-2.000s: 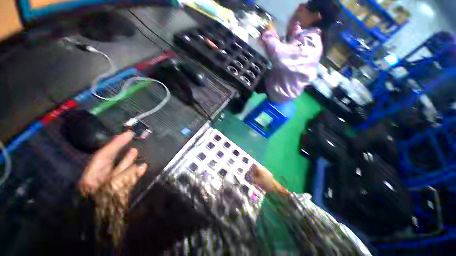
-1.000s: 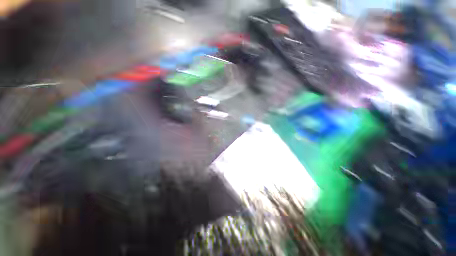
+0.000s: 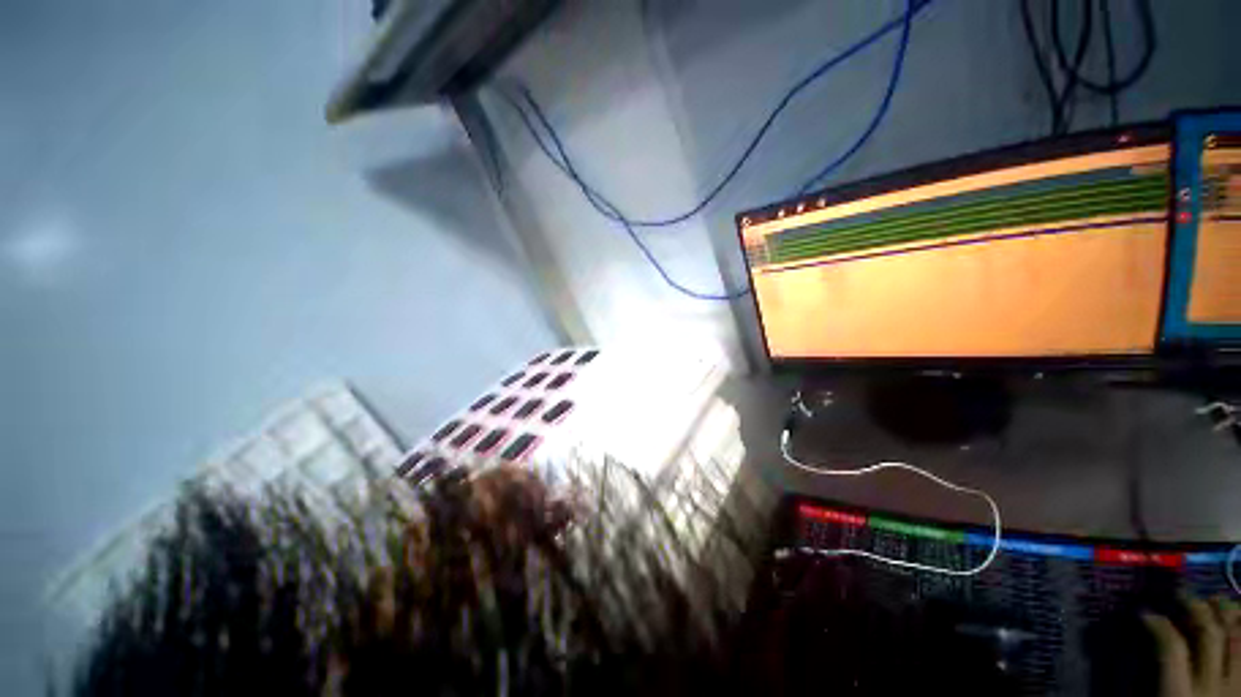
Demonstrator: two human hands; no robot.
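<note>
A white blister tray (image 3: 653, 409) stands left of the monitor, with rows of dark units with reddish edges (image 3: 510, 406). Hair covers its near part. A blurred brownish patch (image 3: 506, 493) at its near edge may be my left hand; its fingers cannot be made out. My right hand (image 3: 1200, 651) is cut off at the lower right corner, fingers over the printed mat (image 3: 939, 599) beside a dark shape; what it touches is unclear. A white cable (image 3: 998, 511) loops from below the monitor onto the mat, its near end in shadow.
The left monitor (image 3: 966, 293) shows an orange window with green rows. A blue-framed monitor (image 3: 1173, 272) is cut off at right. A pale empty tray (image 3: 306, 443) leans at far left. Blue cables (image 3: 708, 215) hang on the wall below a shelf edge (image 3: 408, 61). Hair blocks the lower left.
The view has swung left and up, from the right-hand tray, person and green floor to the monitors and left trays. The hand seen beside the right-hand tray is out of that place.
</note>
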